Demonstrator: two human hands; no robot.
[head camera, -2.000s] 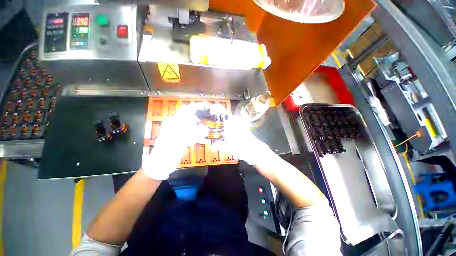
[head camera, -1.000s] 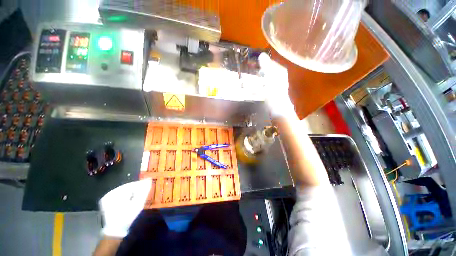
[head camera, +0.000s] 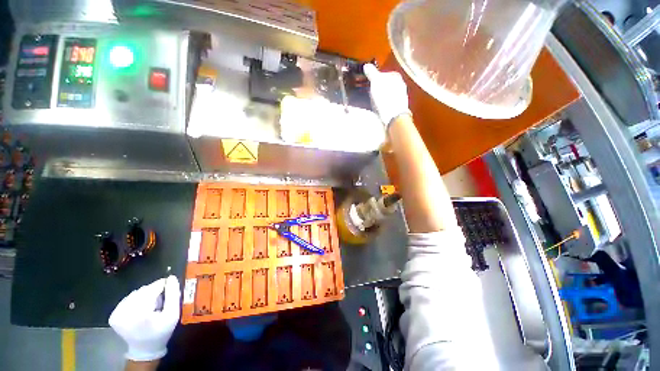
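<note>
My left hand (head camera: 148, 319), white-gloved, is at the dark mat's front edge, left of the orange fixture tray (head camera: 250, 243). A small thin grey shape shows at its fingers; I cannot tell if it is held. My right hand (head camera: 388, 93), white-gloved, reaches to the right rear of the solder machine (head camera: 242, 170), fingertips at a dark part (head camera: 359, 78); its grip is unclear. Blue-handled side cutters (head camera: 300, 233) lie open on the orange tray. Two wound coils (head camera: 108, 253) (head camera: 141, 239) stand on the dark mat (head camera: 65, 282).
A flux jar (head camera: 356, 219) with a brush stands right of the orange tray, near my right forearm. A clear fume hood (head camera: 463, 58) hangs above right. Steel trays of coils are at far left and right (head camera: 506, 290). A white wrapped pad (head camera: 329, 124) lies on the machine.
Both hands have left the orange tray, which now shows the cutters. My right hand has moved up to the machine's rear, my left hand down to the mat's front edge. The view has shifted.
</note>
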